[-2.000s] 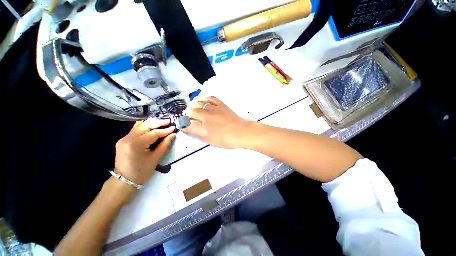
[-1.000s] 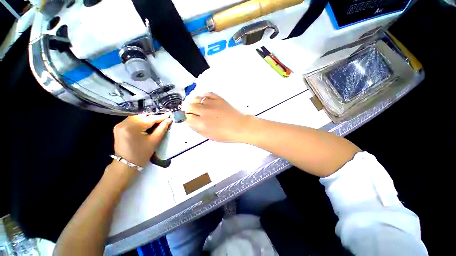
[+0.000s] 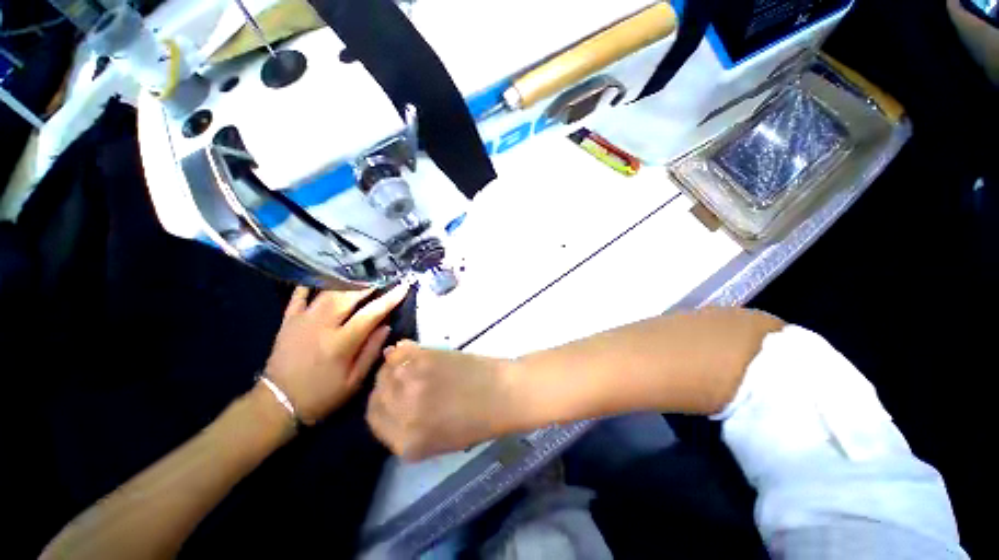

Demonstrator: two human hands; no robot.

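The black garment piece (image 3: 404, 315) lies under and beside my hands, with a narrow part running up to the needle area (image 3: 427, 263) of the sewing machine (image 3: 329, 120). My left hand (image 3: 329, 352) lies on the cloth with its fingers apart, fingertips just in front of the needle area. My right hand (image 3: 438, 401) is curled closed on the cloth, nearer to me, its fingertips close to my left thumb. The cloth inside its fingers is mostly hidden.
Thread snips (image 3: 605, 152) lie on the machine bed behind. A wooden-handled tool (image 3: 597, 55) lies along the machine head, near a black strip (image 3: 422, 88). An open box (image 3: 756, 224) holds a dark shiny rectangle (image 3: 782, 146) at right. Part of another hand shows top right.
My right hand has moved from beside the needle down toward me and closed into a fist. Black cloth now covers the bed's left part. The view has shifted, with the machine further right.
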